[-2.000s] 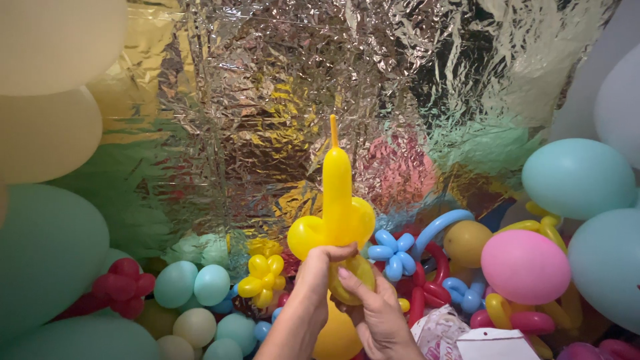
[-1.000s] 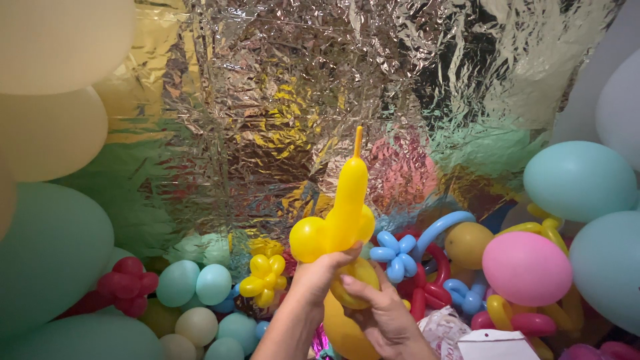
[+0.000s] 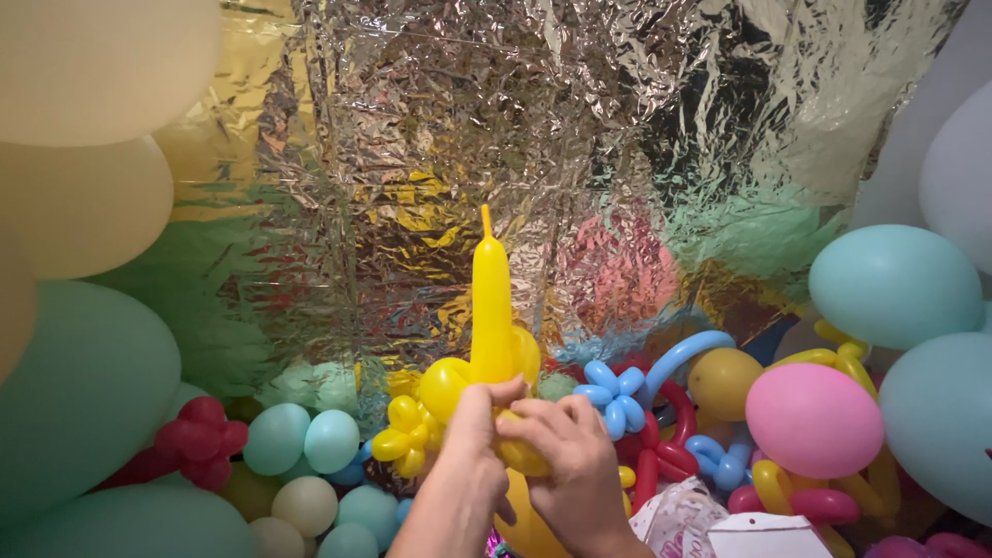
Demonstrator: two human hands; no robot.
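Both of my hands grip a twisted yellow modelling balloon (image 3: 491, 310) at the lower middle of the head view. One long segment stands upright and ends in a thin uninflated tip; rounder lobes bulge beside its base. My left hand (image 3: 474, 449) wraps the base, its thumb across the front. My right hand (image 3: 570, 457) closes its fingers around a lower yellow segment, close against the left hand. The twist itself is hidden behind the fingers.
Crinkled metallic foil (image 3: 480, 116) hangs ahead. A yellow balloon flower (image 3: 407, 435) lies left of my hands, a blue balloon flower (image 3: 612, 397) right of them. Farther right are a pink balloon (image 3: 814, 420) and a white card (image 3: 767, 539). Large teal balloons (image 3: 85, 403) crowd the left side.
The long yellow segment leaned right one second ago and now stands upright again. Both hands have kept hold of the balloon.
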